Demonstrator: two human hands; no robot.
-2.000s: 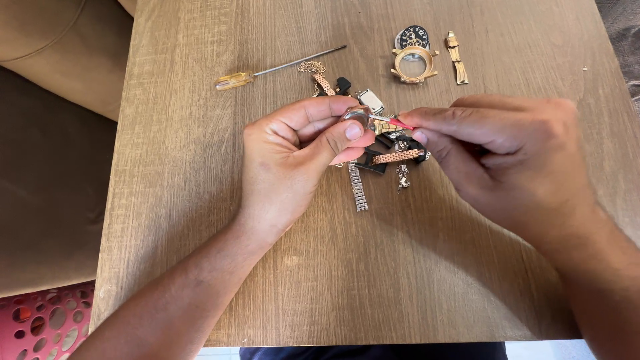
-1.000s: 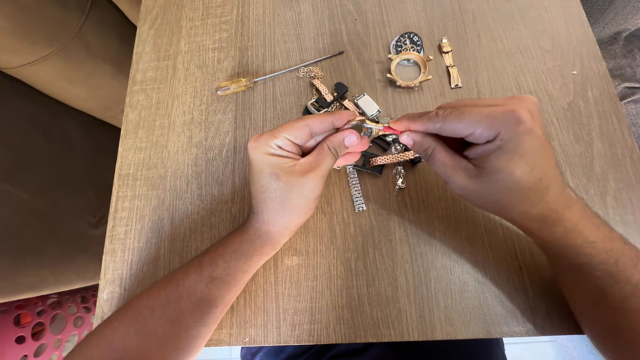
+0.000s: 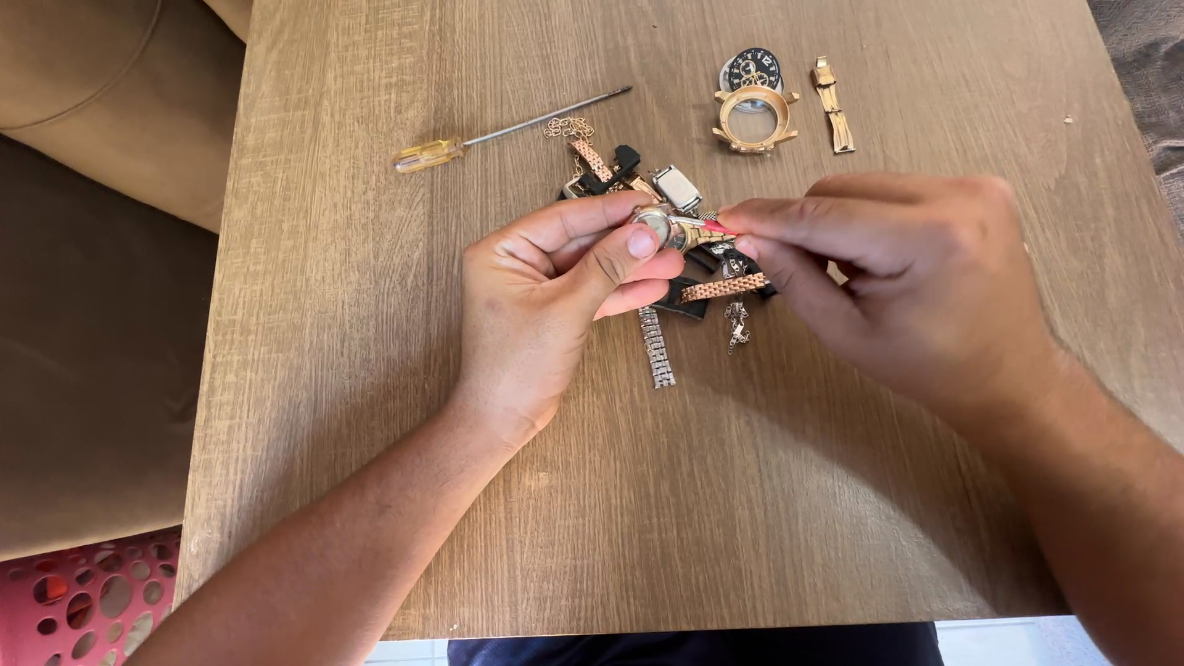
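Note:
Between the thumb and fingers of my left hand (image 3: 564, 277) is a small round watch case (image 3: 653, 223). My right hand (image 3: 888, 277) pinches a thin tool with a red handle (image 3: 718, 227), its metal end at the right edge of the watch case; the exact kind of tool cannot be told. Under and behind both hands lies a pile of watch parts: a rose-gold link bracelet (image 3: 724, 288), a silver link bracelet (image 3: 657, 348), a rectangular watch case (image 3: 677, 188) and black pieces. Part of the pile is hidden by my fingers.
A screwdriver with a clear yellow handle (image 3: 429, 155) lies beyond my left hand. Farther right are a gold watch case ring (image 3: 754, 120), a black watch dial (image 3: 753, 68) and a gold strap piece (image 3: 833, 106). All rest on the wooden table (image 3: 592, 518).
Both hands stay close together over the pile. The red-handled tool has shifted slightly against the watch case, and its metal end shows more plainly now than one second ago.

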